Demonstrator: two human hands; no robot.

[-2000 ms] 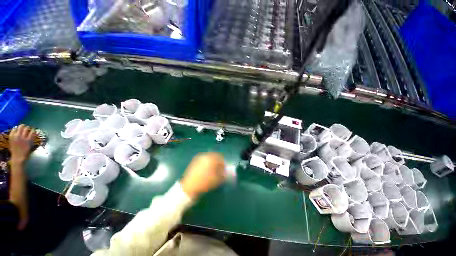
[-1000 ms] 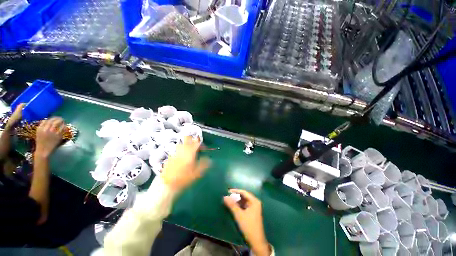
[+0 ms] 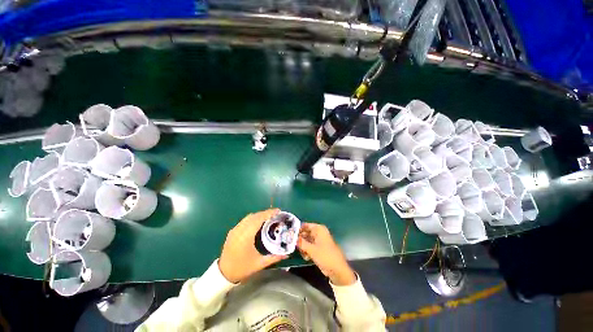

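Note:
My left hand (image 3: 244, 249) is wrapped around a white plastic housing (image 3: 291, 225) at the front edge of the bench, its open mouth facing up. Small white and metallic parts show inside it. My right hand (image 3: 320, 249) is at the housing's right side, fingertips pinched at its rim; whether they hold a small part cannot be made out. The black electric screwdriver (image 3: 330, 131) hangs tilted on its cord, ahead and to the right of my hands, in front of the white screw feeder (image 3: 338, 170).
Many white housings (image 3: 78, 152) stand at the left, and another large group (image 3: 455, 172) at the right. A small white and metallic unit (image 3: 259, 139) lies near the rail (image 3: 208, 128). A dark green conveyor belt (image 3: 221, 81) runs behind. Stools are below the bench.
My left hand has come back from the left group with a housing, and my right hand has met it. The view has shifted; the other person's hands and the blue bin at left are out of view.

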